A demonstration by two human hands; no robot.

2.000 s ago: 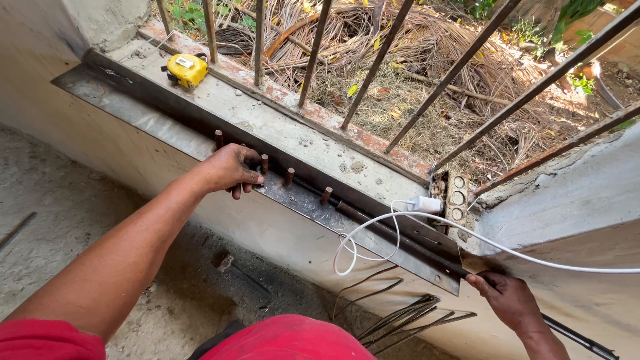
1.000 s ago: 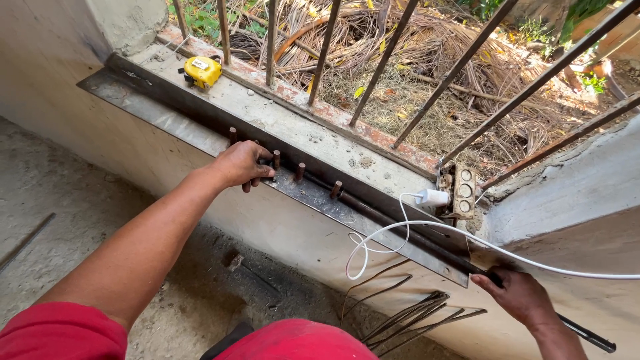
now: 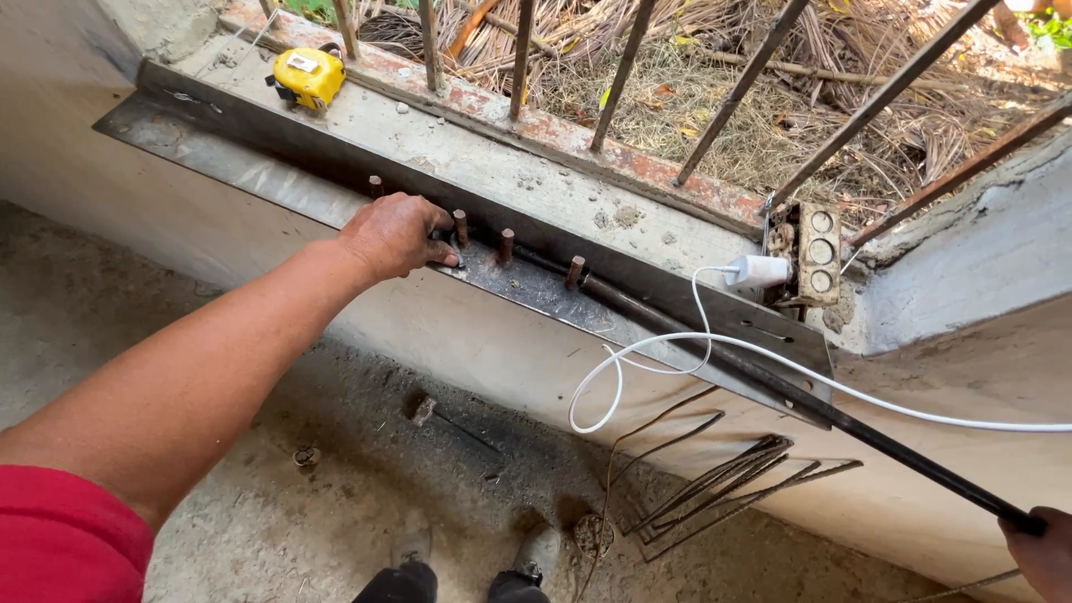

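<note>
A long steel angle plate (image 3: 276, 172) lies along the concrete sill, with several short upright steel pegs (image 3: 506, 246) on it. My left hand (image 3: 398, 234) rests on the plate among the pegs, thumb near its front edge; whether its fingers pinch something is hidden. Along the plate's right half runs a dark metal pipe (image 3: 904, 456), whose open end lies by the rightmost peg. At the lower right edge, partly cut off, my right hand (image 3: 1043, 553) grips the pipe's far end.
A yellow tape measure (image 3: 310, 77) sits on the sill. A white charger (image 3: 758, 271) in an outlet box (image 3: 816, 251) trails its cable (image 3: 837, 377) over the pipe. Window bars (image 3: 624, 75) stand behind. Bent steel rods (image 3: 729, 486) lie below the wall.
My right hand has moved away from the plate's right end, toward the lower right, and holds the pipe farther out. My left hand stays among the pegs. The view has shifted.
</note>
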